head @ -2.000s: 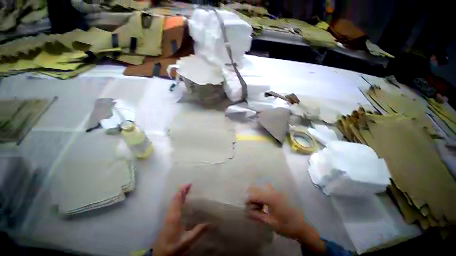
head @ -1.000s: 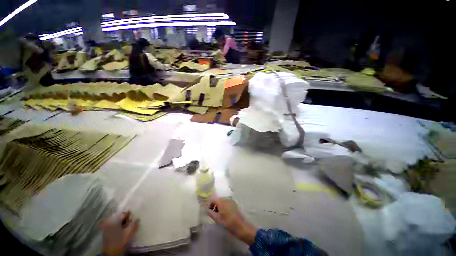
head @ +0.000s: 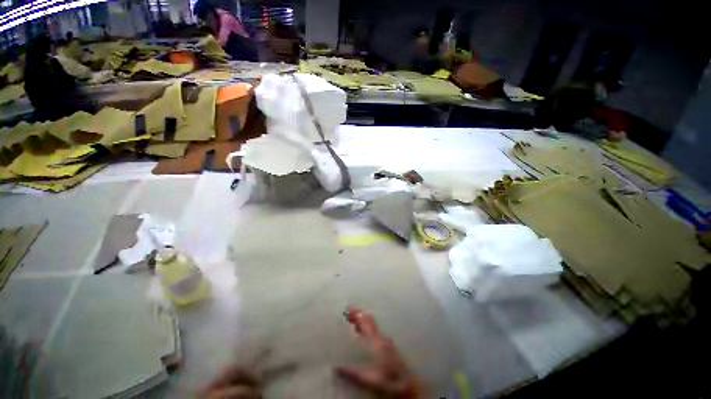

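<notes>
My right hand (head: 378, 360) is low in the middle with its fingers apart and nothing seen in it, over the grey-beige work surface. My left hand (head: 234, 383) is blurred and cut off by the bottom edge; whether it holds anything cannot be told. A grey-beige cut panel (head: 284, 245) lies flat ahead of my hands, its edges blending into the cover. The glue bottle (head: 181, 278), with yellowish liquid, is left of the panel, near white and grey scraps. A neat stack of grey-beige panels (head: 101, 335) is at the lower left. White backing pieces (head: 503, 259) are stacked at the right.
A strapped white bundle (head: 300, 109) stands at the back. A tape roll (head: 434, 233) and a grey triangular scrap (head: 391, 210) lie right of the panel. Large olive-tan panels (head: 600, 226) fan out at the right. Olive-yellow pieces (head: 70, 144) lie at the far left. People are in the background.
The view swung left and up, then back right. My hands went from the central work spot to the left stack and back to the centre. The dark grey-beige piece earlier between them no longer shows there.
</notes>
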